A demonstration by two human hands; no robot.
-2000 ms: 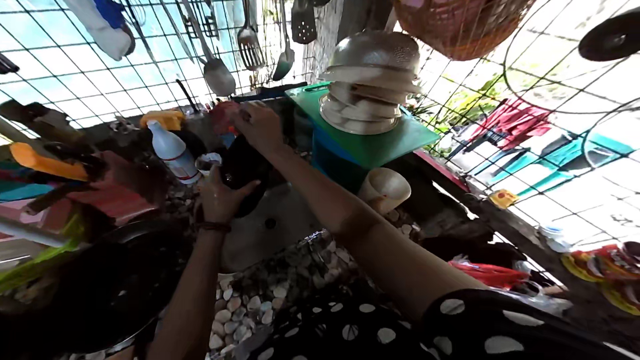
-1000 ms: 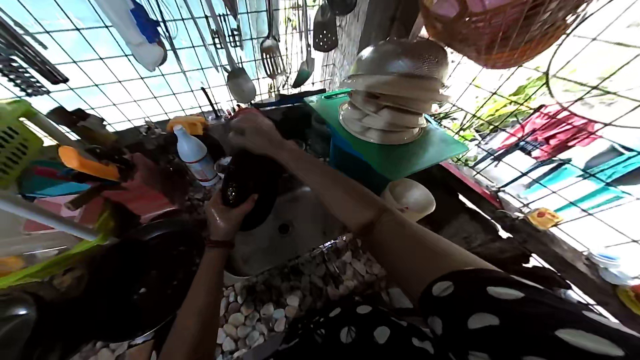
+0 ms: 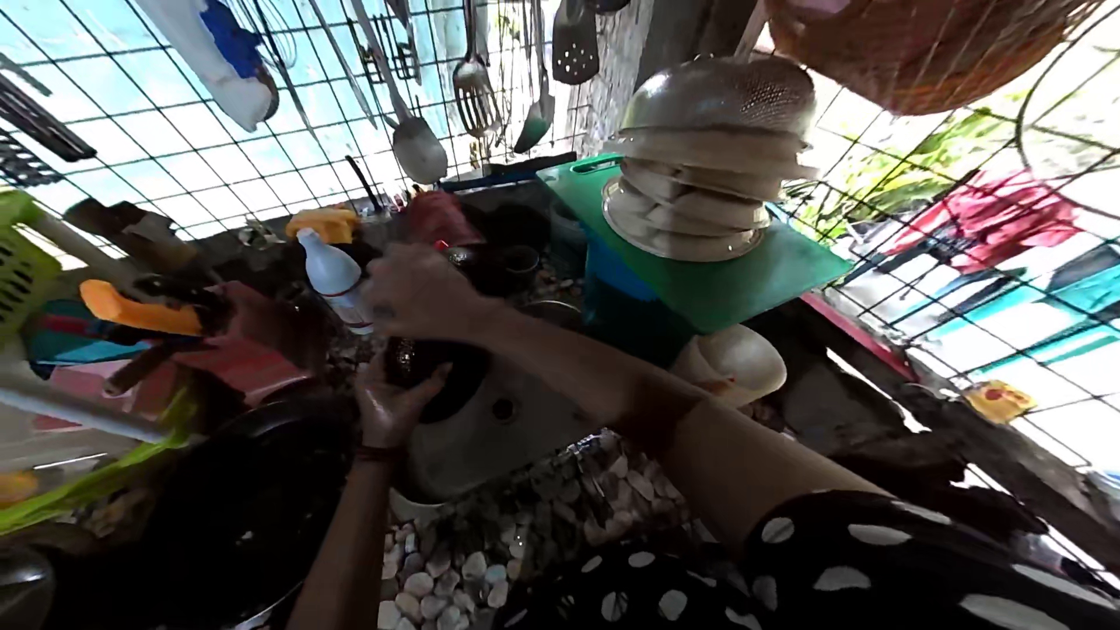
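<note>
My left hand [image 3: 394, 402] grips a dark, shiny rounded vessel [image 3: 446, 372] by its near left side, thumb across it, above the sink basin [image 3: 516, 446]. My right hand [image 3: 420, 293], slightly blurred, is just above the vessel with its fingers bent down; whether it holds anything cannot be made out. A white plastic bottle [image 3: 331, 267] with a label stands close to the left of my right hand. The basin's drain hole shows to the right of the vessel.
Stacked pale bowls [image 3: 691, 197] under a metal colander [image 3: 726, 96] rest on a green cutting board [image 3: 744, 284]. A pale tub [image 3: 744, 359] sits below it. A large black pan [image 3: 245, 516] lies left, pebbles [image 3: 455, 577] in front. Utensils [image 3: 420, 149] hang from the wire grid.
My right hand has moved from the vessel's far side to above its near left part. My left hand keeps hold of the vessel, which shows less behind my right arm.
</note>
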